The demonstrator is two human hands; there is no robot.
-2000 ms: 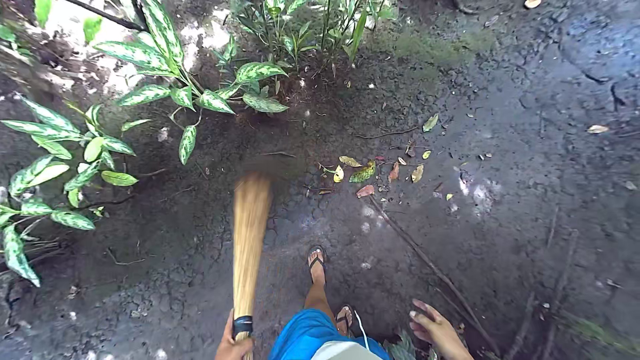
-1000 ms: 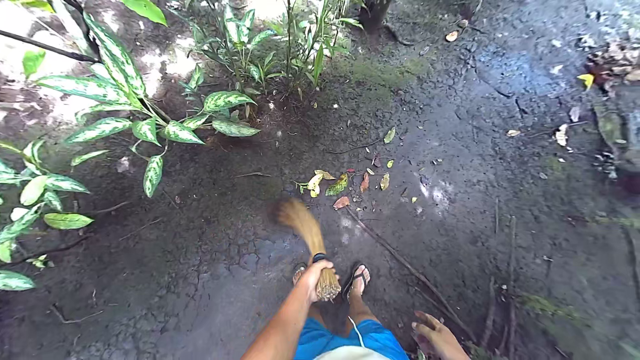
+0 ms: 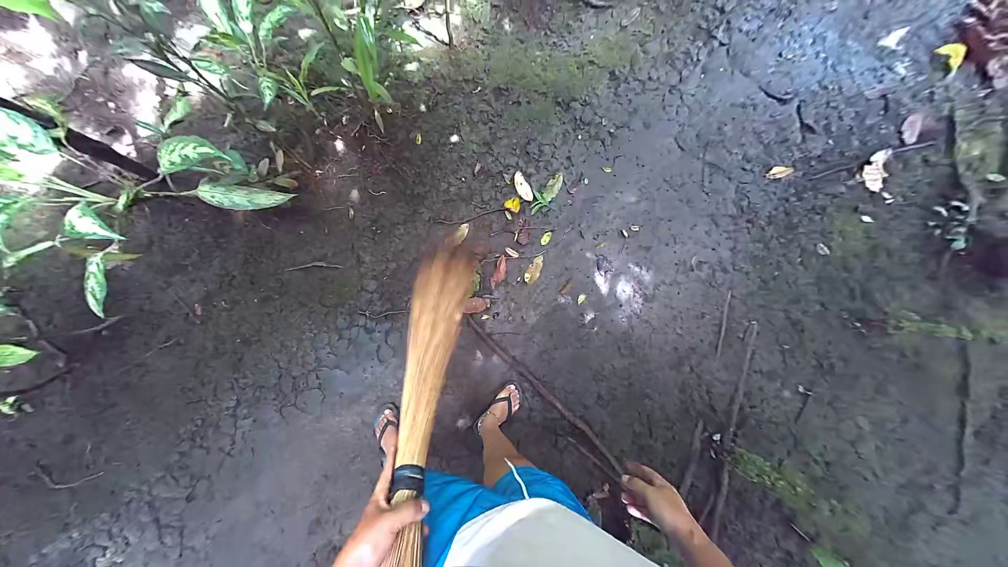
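My left hand (image 3: 386,524) is closed around the bound handle end of a stick broom (image 3: 431,346) made of thin tan bristles, with a black band just above the fingers. The broom points up and slightly right, and its blurred tips reach the fallen leaves (image 3: 533,269) on the dark soil. Yellow, green and reddish leaves lie beside and beyond the tips. My right hand (image 3: 650,498) hangs at the lower right with its fingers loosely curled. It overlaps the near end of a long thin stick (image 3: 543,387) in view; whether they touch I cannot tell.
Variegated green plants (image 3: 244,195) grow at the upper left. My sandalled feet (image 3: 500,405) stand on cracked dark soil just beyond the blue shorts. Several roots or sticks (image 3: 736,409) lie at the lower right. A yellow leaf (image 3: 951,55) is at the upper right.
The broom, angled up-left with its tips left of the leaf cluster a second ago, now has its tips at the leaves. My left hand has moved left relative to my body.
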